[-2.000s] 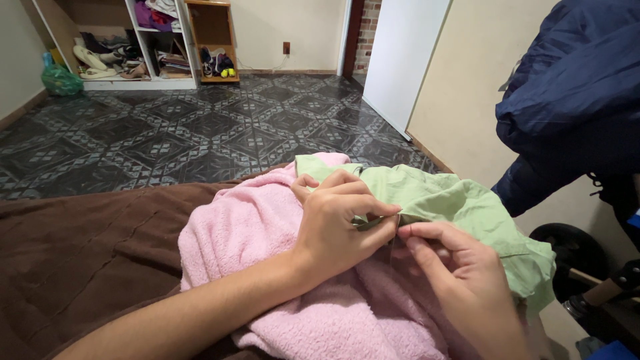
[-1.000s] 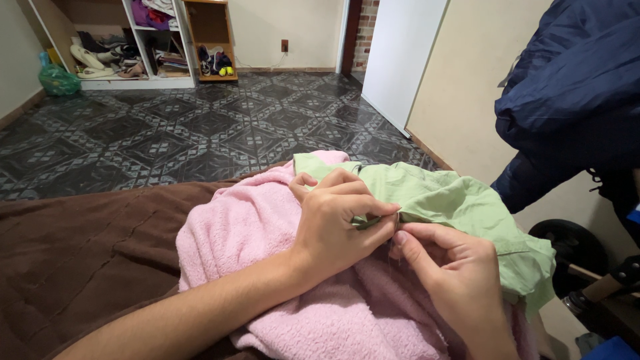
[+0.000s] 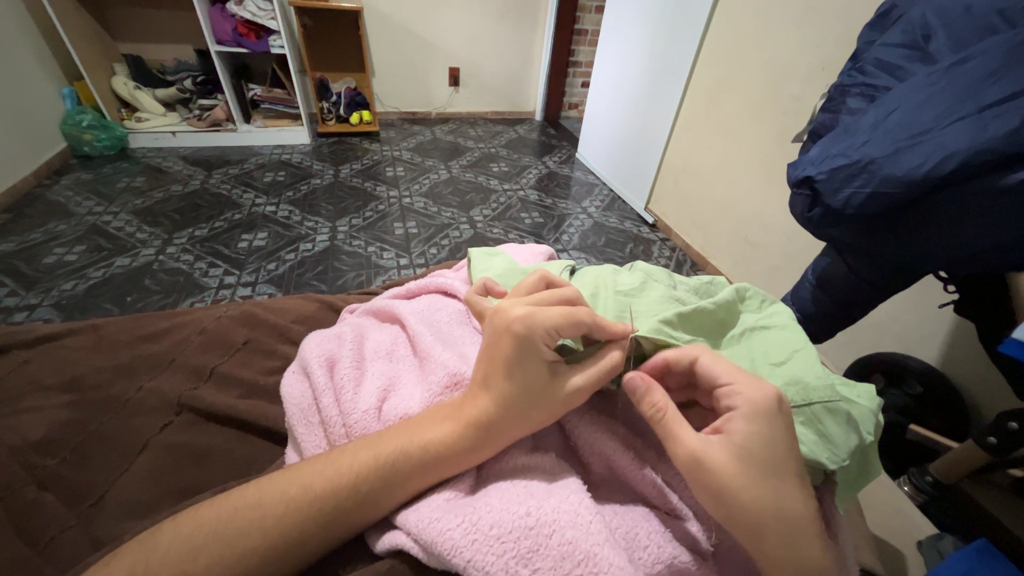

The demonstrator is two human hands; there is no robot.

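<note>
A light green cloth [image 3: 680,304] lies bunched over a pink fleecy blanket [image 3: 376,360]. My left hand [image 3: 544,344] pinches an edge of the green cloth between thumb and index finger. A thin sewing needle [image 3: 631,328] stands nearly upright at those fingertips, across the cloth's edge. Just below and to the right, my right hand [image 3: 712,416] has its thumb and index finger close together at the needle's lower end; whether they grip the needle or a thread is unclear. A dark line of stitching or thread shows on the cloth's right part.
A brown bedspread [image 3: 160,400] spreads under the blanket. Navy jackets [image 3: 920,144] hang at right, above a black round object [image 3: 912,400]. Across the patterned tile floor [image 3: 384,208] stand a white shelf unit [image 3: 264,136] with shoes, a wooden shelf [image 3: 308,48] and a green plastic bag [image 3: 92,128].
The needle now shows upright above my left fingertips, where it was not plain before. My right hand's fingers have shifted slightly beside it. My left hand keeps its place on the cloth.
</note>
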